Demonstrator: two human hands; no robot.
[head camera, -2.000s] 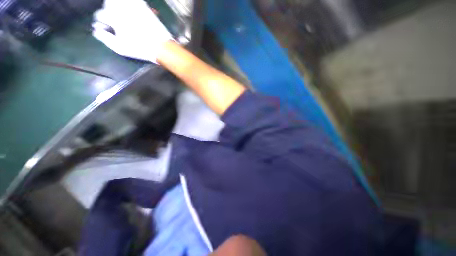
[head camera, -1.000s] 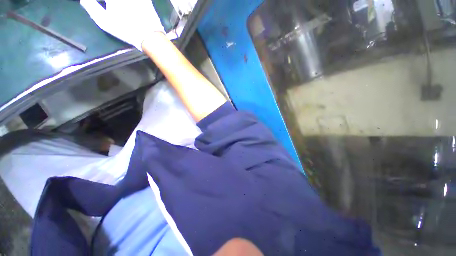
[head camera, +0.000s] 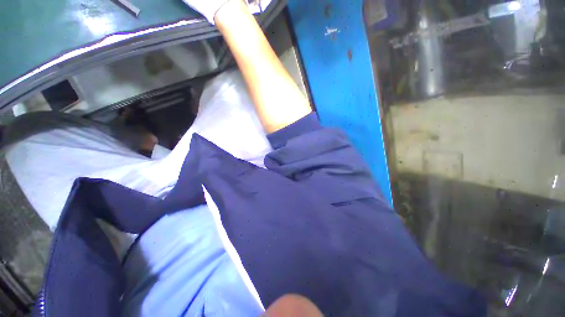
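Observation:
My right hand (head camera: 209, 7), in a white glove, is at the top edge over the bench's near right corner. Its fingers are cut off by the picture's edge, so what it holds is hidden. The bare forearm and dark blue sleeve run down from it. My left hand is not in view. A thin dark strip (head camera: 126, 6) lies flat on the green bench top (head camera: 49, 31), left of the glove and cut off by the top edge.
The bench's metal edge (head camera: 108, 44) curves below the green top. The machine's blue door frame (head camera: 337, 80) stands right of my arm, with its window (head camera: 477, 136) beyond. My legs in light trousers (head camera: 80, 148) are under the bench.
The view has shifted, so the bench, strip and glove sit higher in the picture. The glove was largely visible before and is now mostly cut off.

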